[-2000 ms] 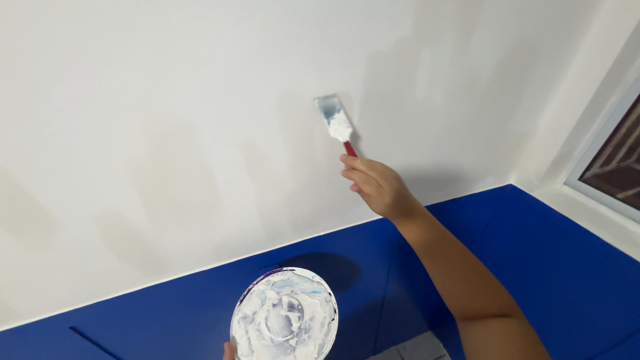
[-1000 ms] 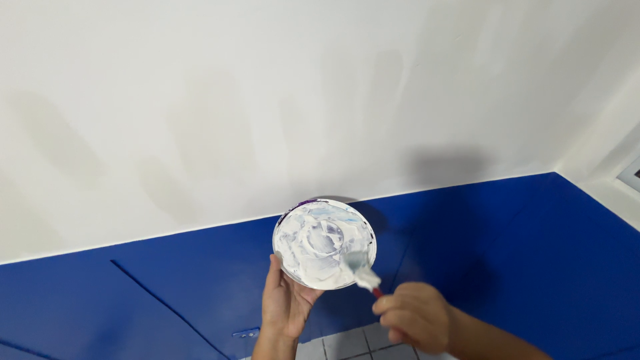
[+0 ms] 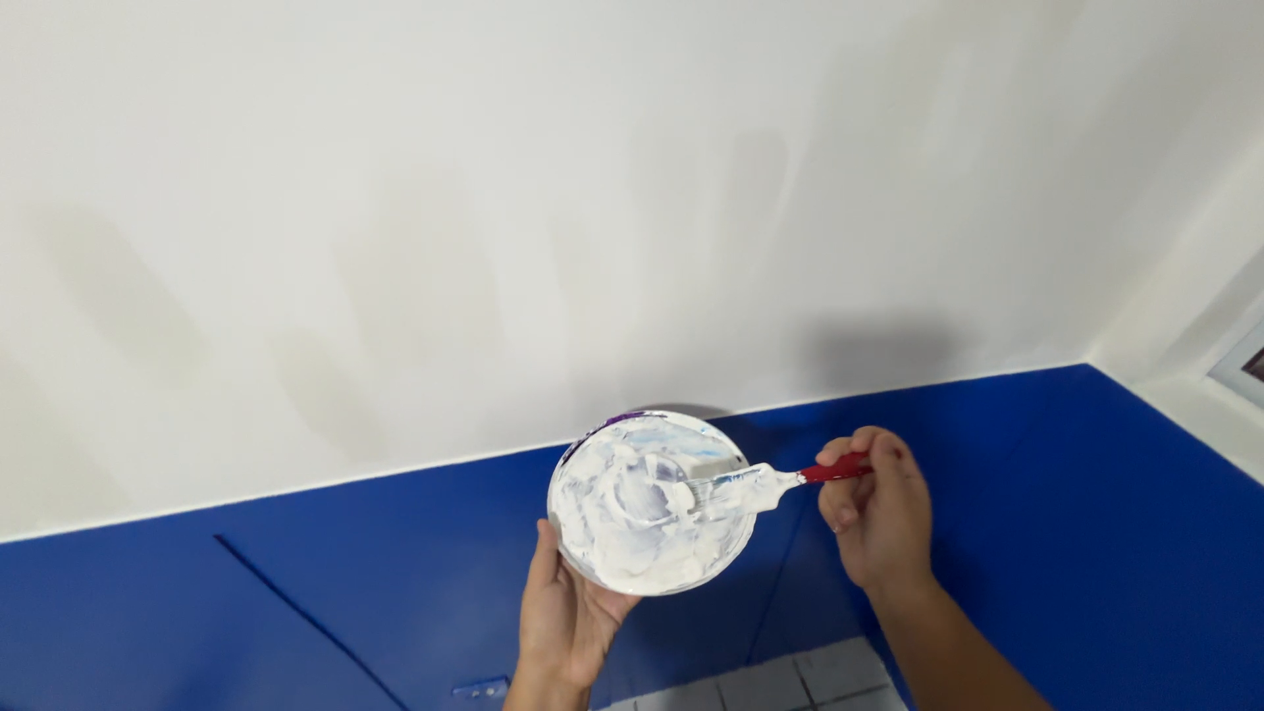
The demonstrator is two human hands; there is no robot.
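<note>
My left hand (image 3: 571, 617) holds a round, shallow container or lid (image 3: 632, 543) from its lower left edge, thumb at the rim. White paint is smeared over its inside, with bluish streaks and a purple mark along the upper left rim. In my right hand (image 3: 879, 504) is a paintbrush (image 3: 760, 486) with a red handle, pinched between thumb and fingers. White paint coats its ferrule, and the bristle tips touch the paint near the middle of the round container.
A white wall (image 3: 494, 247) with greyish patches fills the upper view. Below it runs a blue surface (image 3: 415, 573) with a dark groove and a small blue fitting (image 3: 481, 688). Pale tiles (image 3: 760, 686) show at the bottom; part of a framed opening (image 3: 1246, 360) lies at the right.
Two seconds ago the brush was up against the white wall; my right hand has since come down with it to the round container. Since one second ago, the brush has turned more sideways.
</note>
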